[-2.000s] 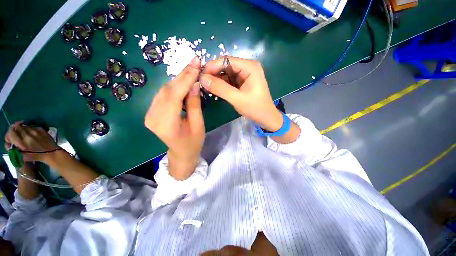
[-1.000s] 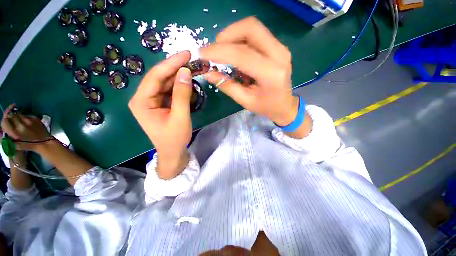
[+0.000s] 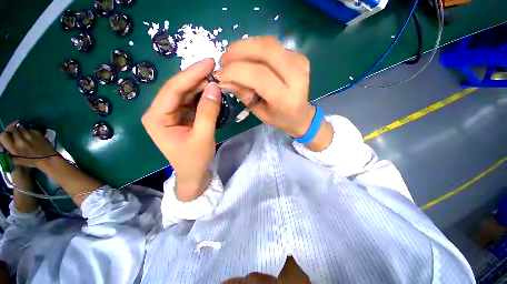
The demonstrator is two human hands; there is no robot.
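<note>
My left hand pinches a tiny dark part between thumb and forefinger. My right hand, with a blue wrist band, meets the same part with its fingertips. A thin silver tool, seemingly tweezers, sticks out below my right palm. A round black housing shows partly behind my left fingers; whether it is held or on the mat is hidden. White pieces lie in a loose pile beyond my hands. A black housing lies at the pile's left edge.
Several black housings lie on the green mat at left. Another worker's hands are at far left. A blue equipment box and cables are at upper right. A blue stool stands on the floor at right.
Since a second ago my right hand has turned and moved slightly left, closer to the left fingertips. The silver tool's end now shows below it. My left hand still pinches the small part.
</note>
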